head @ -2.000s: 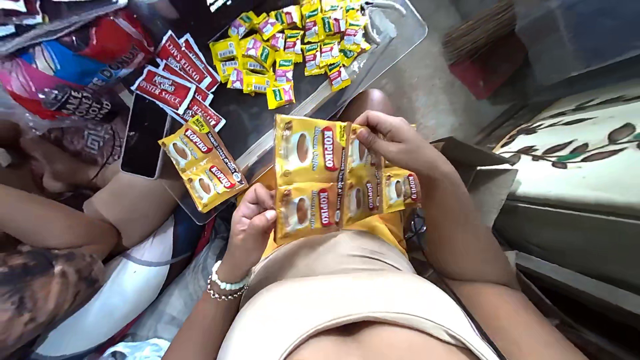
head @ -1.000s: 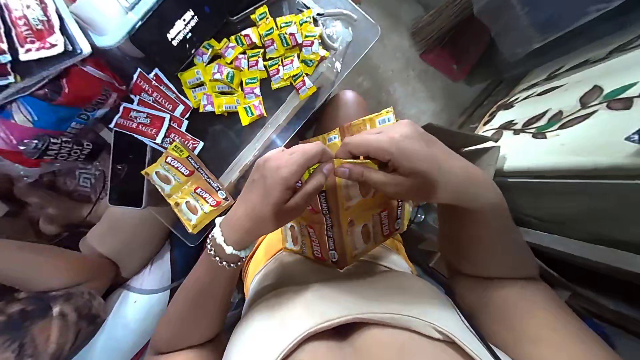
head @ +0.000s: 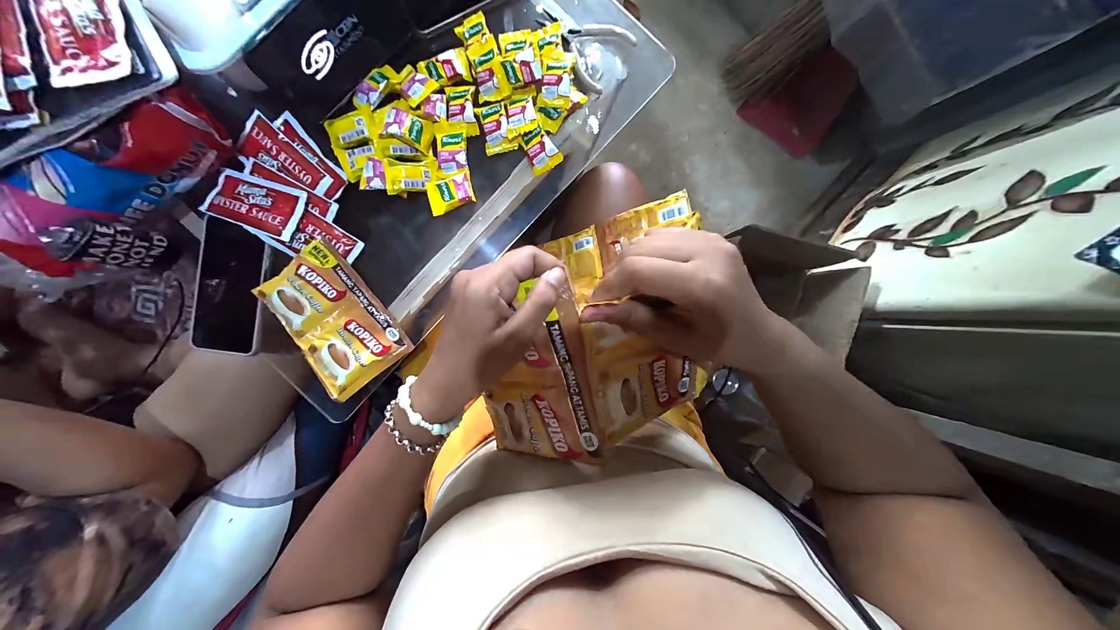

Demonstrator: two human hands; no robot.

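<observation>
Over my lap, joined yellow and brown Kopiko coffee sachets (head: 560, 402) hang between both hands. My left hand (head: 499, 324), with beaded bracelets at the wrist, pinches them near the top, by the seam. Close beside it, my right hand (head: 674, 297) grips the neighbouring part, fingers curled over the film. More of the strip shows behind the right fingers. A separate Kopiko sachet pair (head: 337, 328) lies on the near left corner of a clear plastic lid or tray (head: 630, 52). Red oyster sauce sachets (head: 254, 206) lie just behind that pair.
Many small yellow Knorr packets (head: 451, 149) lie on the dark surface ahead. A phone (head: 229, 289) is at the left, near a person's arm (head: 79, 446). An opened cardboard box (head: 818, 289) stands right of my lap; a broom (head: 774, 52) and red dustpan (head: 801, 105) are beyond.
Two seconds ago the sachets were spread flat with my hands apart. My hands have since come together at the upper seam, and the sachets now hang folded below them.
</observation>
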